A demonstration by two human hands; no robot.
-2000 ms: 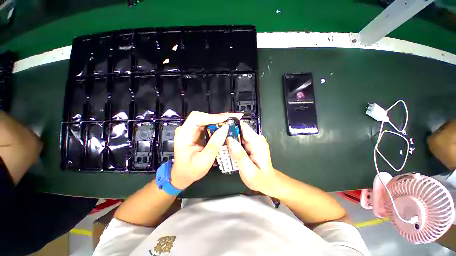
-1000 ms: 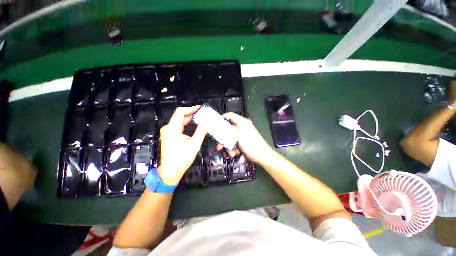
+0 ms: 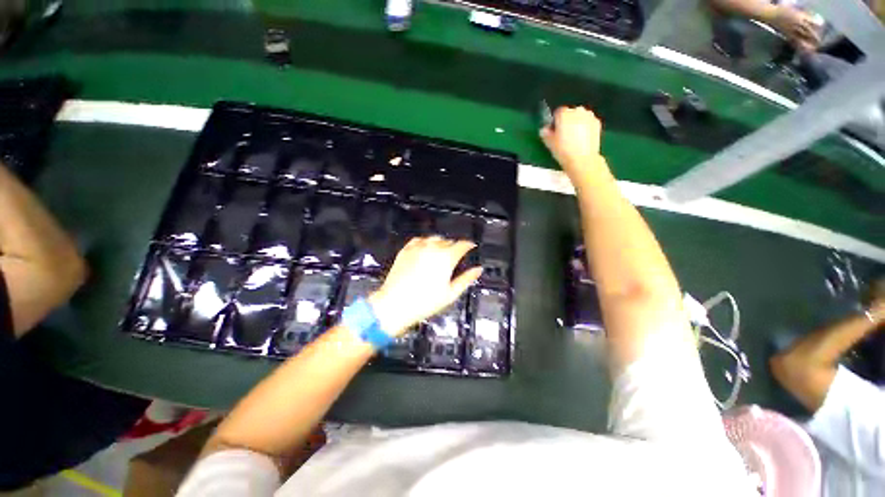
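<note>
My left hand (image 3: 423,281), with a blue wrist band (image 3: 368,323), is over the lower right part of the black blister tray (image 3: 320,209). Its fingers are apart and it looks empty. Dark housings sit in several bottom-row pockets, one at the right end (image 3: 487,330). My right hand (image 3: 574,134) is stretched out past the white rail, over the green conveyor belt. Its fingers are closed on a small greyish part (image 3: 546,115); the hand hides most of it, so I cannot tell exactly what it is.
Small units lie on the belt (image 3: 278,46), (image 3: 667,115). A smartphone (image 3: 582,296) is partly under my right forearm. A white cable (image 3: 723,340) and pink fan (image 3: 776,451) are at right. A slanted metal post (image 3: 767,141) crosses the rail. Other people's arms show at both sides.
My hands have separated. My right hand has moved forward and right to the belt. My left hand has opened over the tray. The white board held between both hands no longer shows there. The view has turned.
</note>
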